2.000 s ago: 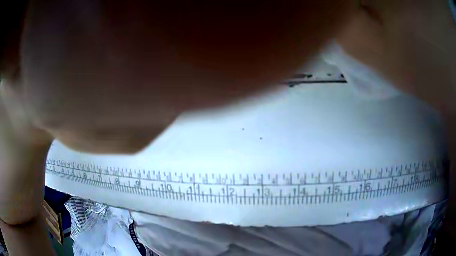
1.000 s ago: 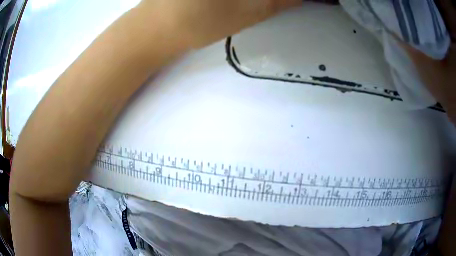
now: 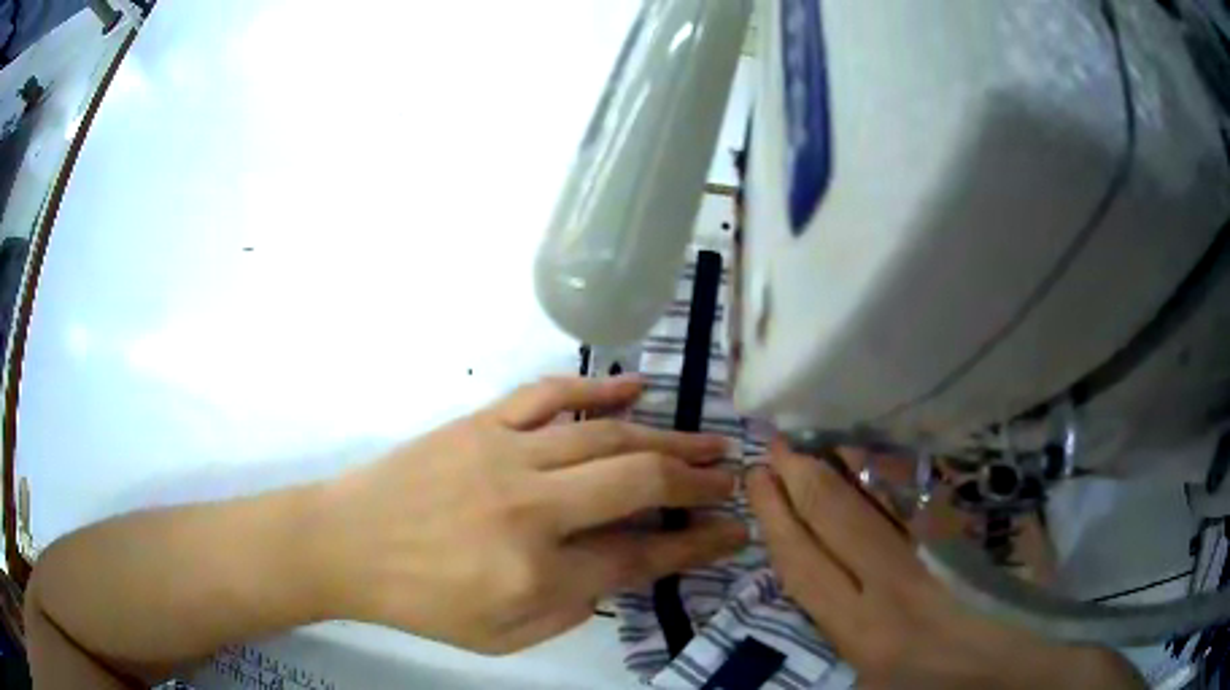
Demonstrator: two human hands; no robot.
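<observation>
The striped garment lies under the sewing machine head, with a black tape running along it. My left hand lies palm down across the striped cloth and tape, fingers pointing right. My right hand is beside it, fingertips on the cloth close to the left fingertips, just under the head. A black label shows on the cloth at the bottom edge. The needle and presser foot are hidden behind the head and fingers.
A pale rounded lamp-like tube hangs left of the head. The white table extends left to a brown edge. Its printed ruler shows at bottom left. A grey hose or cable curves at lower right.
The view has shifted up from the table's front edge to the machine head. Both hands now rest together on the striped cloth; before, they were blurred or cut off at the top.
</observation>
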